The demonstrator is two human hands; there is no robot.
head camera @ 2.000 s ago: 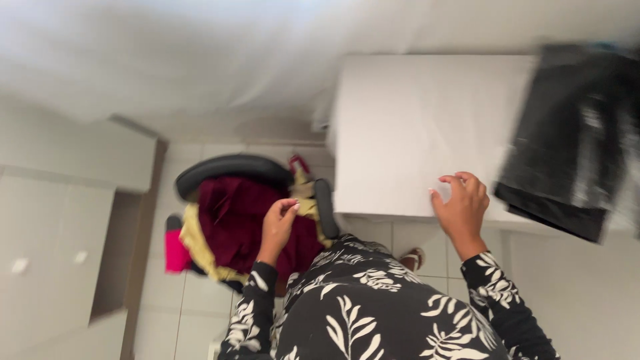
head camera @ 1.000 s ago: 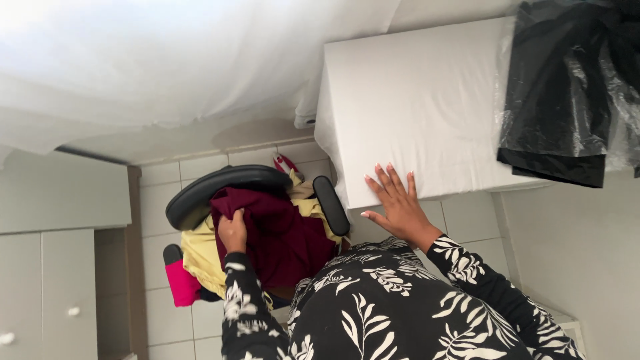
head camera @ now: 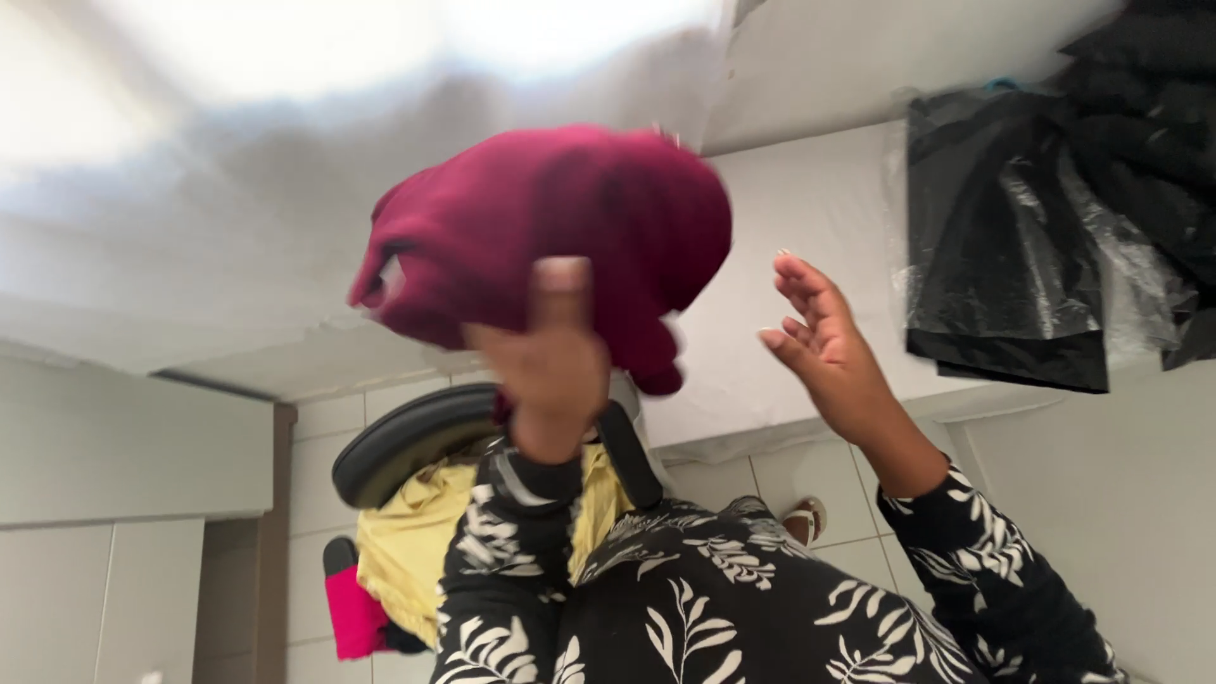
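Note:
A maroon garment (head camera: 570, 218), bunched and blurred by motion, is in the air at the upper middle of the head view. My left hand (head camera: 560, 361) is at its lower edge, thumb raised; blur hides whether the fingers grip the cloth. To the right, my right hand (head camera: 826, 351) is raised over the white-covered table (head camera: 788, 228), fingers apart and holding nothing. Yellow cloth (head camera: 408, 541) lies on the office chair, whose black backrest (head camera: 408, 446) and armrest (head camera: 627, 456) show below the maroon garment.
Black garments in clear plastic (head camera: 1016, 228) hang over the table's right part. A grey cabinet (head camera: 133, 446) stands at left. A bright pink cloth (head camera: 350, 608) is on the chair's other armrest. White curtain fabric (head camera: 237, 237) spans the upper left.
The maroon garment has risen from the chair, where my left hand touched it a second ago, exposing more yellow cloth. My right hand has lifted off the edge of the table.

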